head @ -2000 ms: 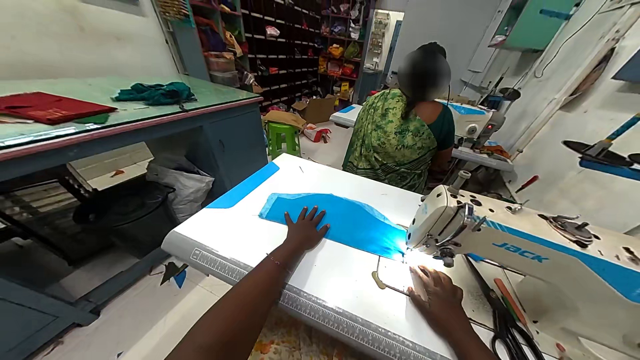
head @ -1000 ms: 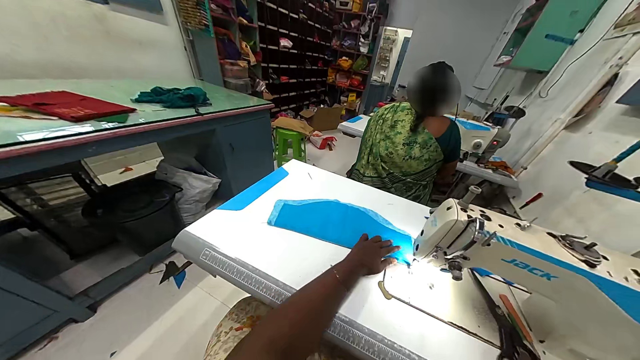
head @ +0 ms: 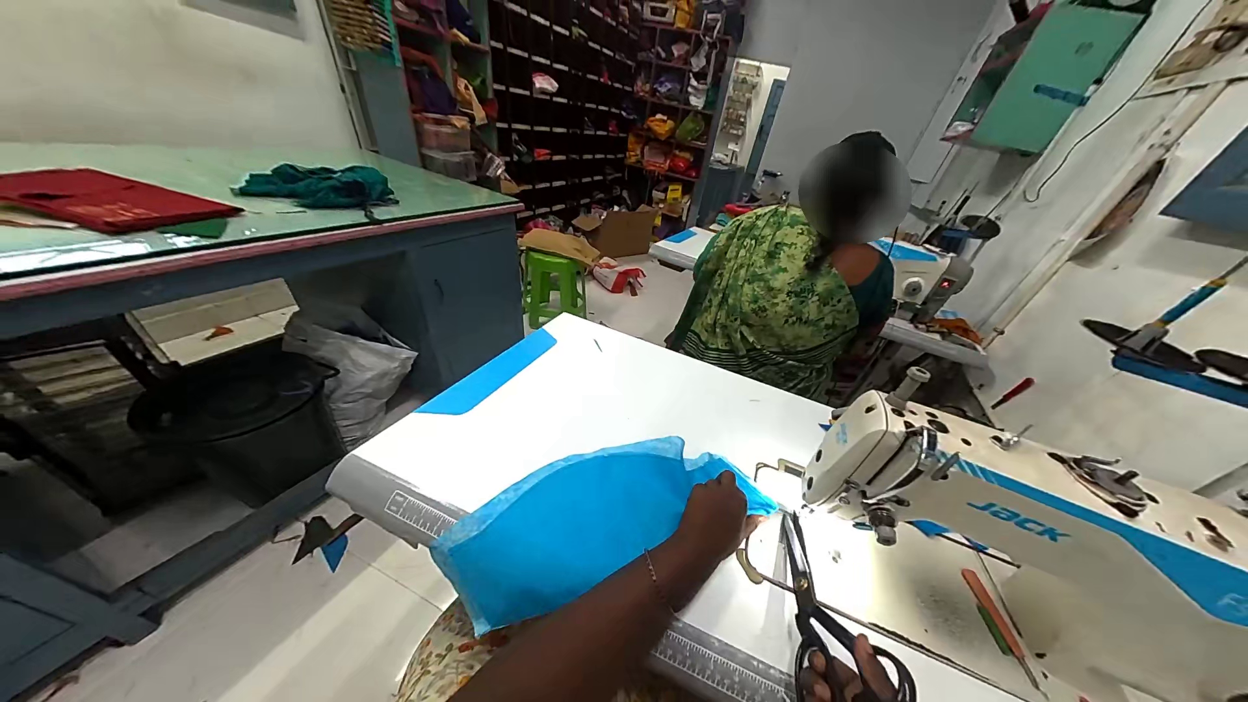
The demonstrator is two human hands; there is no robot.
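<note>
My left hand (head: 717,515) grips the narrow right end of a blue fabric piece (head: 585,526), whose pale border runs along its curved upper edge. The wide end of the fabric reaches the front edge of the white sewing table (head: 624,390). Black-handled scissors (head: 802,585) are in my right hand (head: 846,678), at the bottom edge of the view, with fingers in the handles. Their blade tips point up to the fabric's end, just left of the Jack sewing machine's needle area. The machine head (head: 877,458) stands to the right, its lamp lighting that spot.
A co-worker (head: 780,292) sits ahead at another sewing machine (head: 921,273). Orange and green tools (head: 996,614) lie on the machine bed. On the left, a glass-topped counter (head: 468,200) bears red and teal cloth. A green stool (head: 553,283) and a black bin (head: 239,409) stand on the floor.
The blue fabric has turned, its wide end now at the table's front edge. My left hand has gathered its narrow end. My right hand, out of view one second ago, now holds the scissors.
</note>
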